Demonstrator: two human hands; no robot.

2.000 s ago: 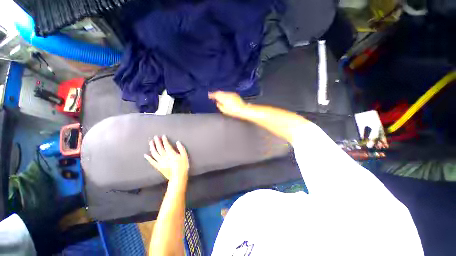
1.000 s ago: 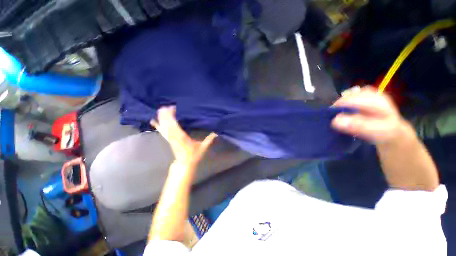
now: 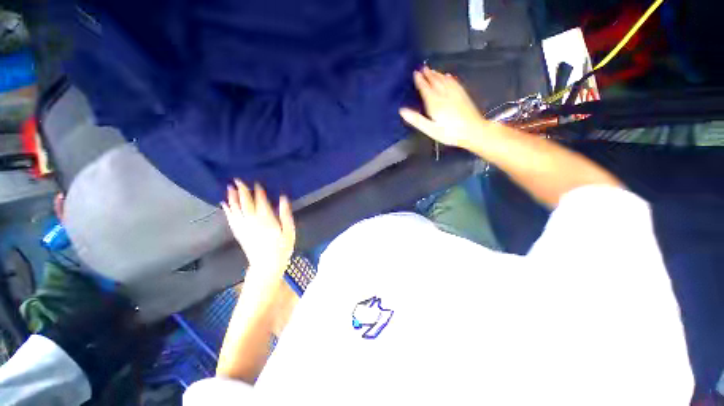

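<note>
The navy garment (image 3: pixel 317 119) lies spread over the grey padded board (image 3: pixel 135 198), with folds in its middle and its near edge along the board. My left hand (image 3: pixel 260 226) is at the garment's near edge, fingers spread, palm down. My right hand (image 3: pixel 446 111) is at the garment's right edge, thumb and fingers apart, fingertips touching the cloth. The steam iron (image 3: pixel 520 111) sits at the right beyond my right hand, partly hidden, its silver body and brown-orange handle showing.
A white card (image 3: pixel 565 55) stands by the iron, with a yellow hose (image 3: pixel 631 36) running to the upper right. Blue crates (image 3: pixel 210 317) are below the board. A person's pale sleeve (image 3: pixel 44 377) shows at the lower left. A white strip (image 3: pixel 478 14) lies at the top.
The garment has been spread across the board towards me. My right hand has let go of the lifted part and moved left. The view has shifted.
</note>
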